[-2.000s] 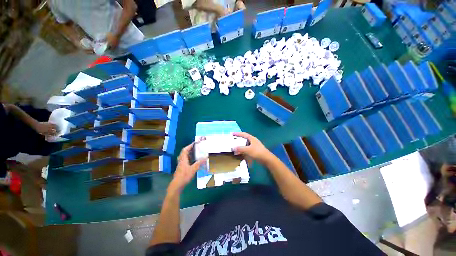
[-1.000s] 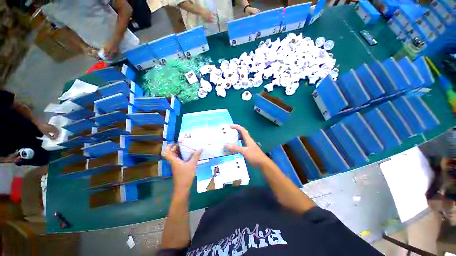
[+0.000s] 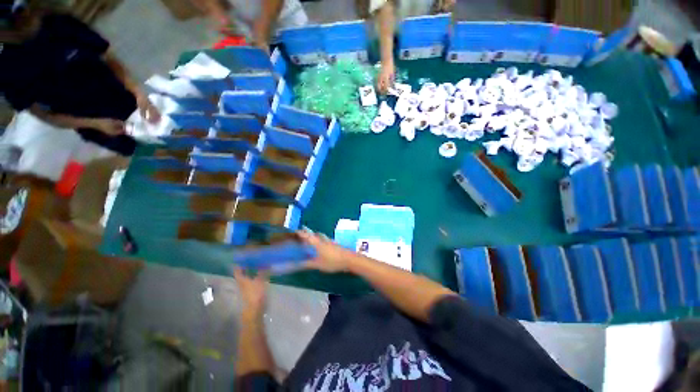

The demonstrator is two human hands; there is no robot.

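Note:
A blue retail box (image 3: 272, 256), blurred, is held between both my hands at the front end of the open-box rows on the left. My right hand (image 3: 324, 253) grips its right end. My left hand (image 3: 250, 287) is at its lower left side, blurred and partly hidden by the box. Flat light-blue and white carton blanks (image 3: 386, 230) lie on the table in front of me, to the right of my right hand.
Open boxes (image 3: 257, 210) stand in rows at left; ranked boxes (image 3: 553, 279) stand at right. A lone box (image 3: 487, 184), white units (image 3: 514, 115) and green packets (image 3: 334, 92) lie beyond. A person's arm (image 3: 386, 46) reaches in from the far side.
The carton between my hands is now a blue box and has moved left to the rows' front end. The view has shifted left. Another person's hand now reaches to the white units.

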